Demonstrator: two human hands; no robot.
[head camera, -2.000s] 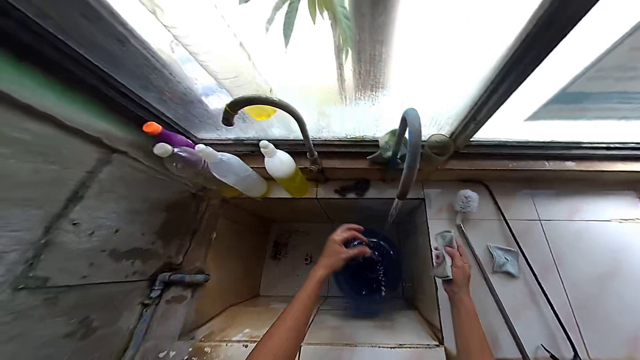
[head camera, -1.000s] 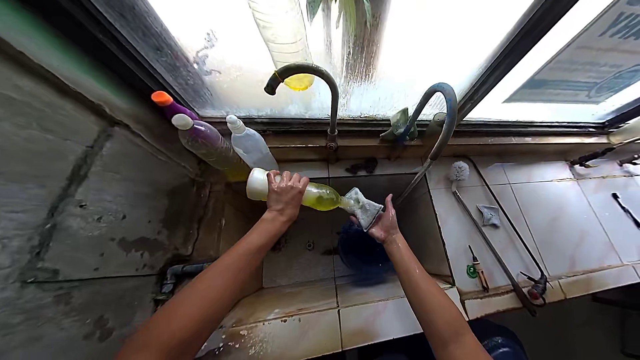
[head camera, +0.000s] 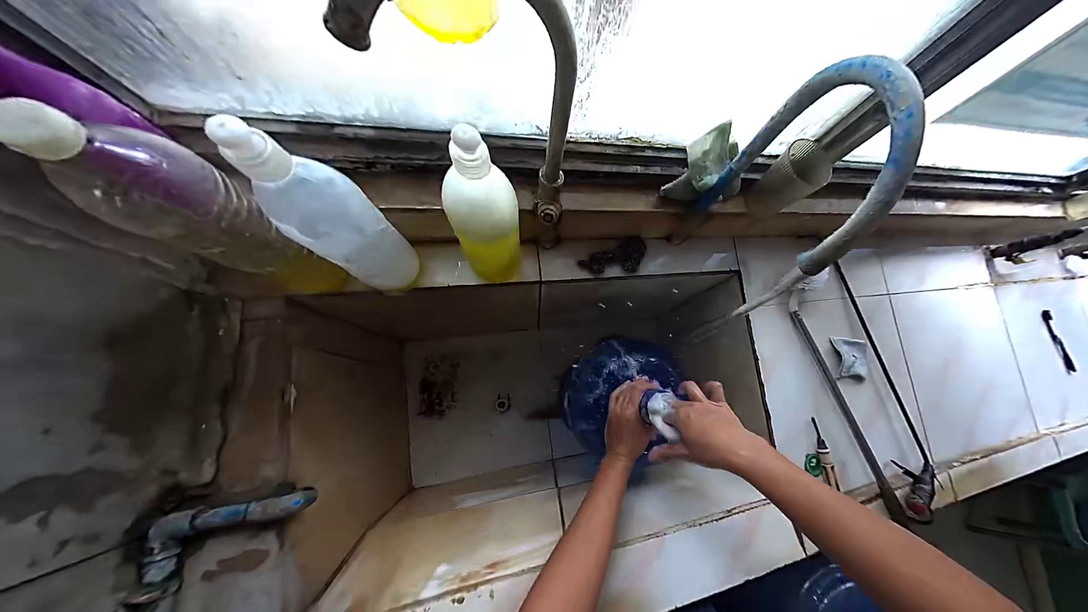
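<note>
A blue translucent water jug (head camera: 616, 365), wet and sudsy, lies in the tiled sink basin with its neck toward me. My left hand (head camera: 631, 421) grips the jug's neck. In my right hand (head camera: 701, 425) is a whitish sponge or cloth (head camera: 662, 410), pressed against the jug's mouth. A hose spout (head camera: 905, 127) above the right rim pours water sideways into the basin. The white-and-yellow squeeze bottle (head camera: 482, 204) stands upright on the back ledge.
More bottles, one whitish (head camera: 331, 212) and one purple-topped (head camera: 170, 183), lean at the left. A metal faucet (head camera: 561, 102) rises behind the basin. On the right counter lie a long-handled brush (head camera: 841, 399), a small pad (head camera: 851, 357) and a screwdriver (head camera: 821, 442).
The yellow bottle, held in my left hand a second ago, now stands on the ledge. Both hands have moved down to the jug, the left now around its neck.
</note>
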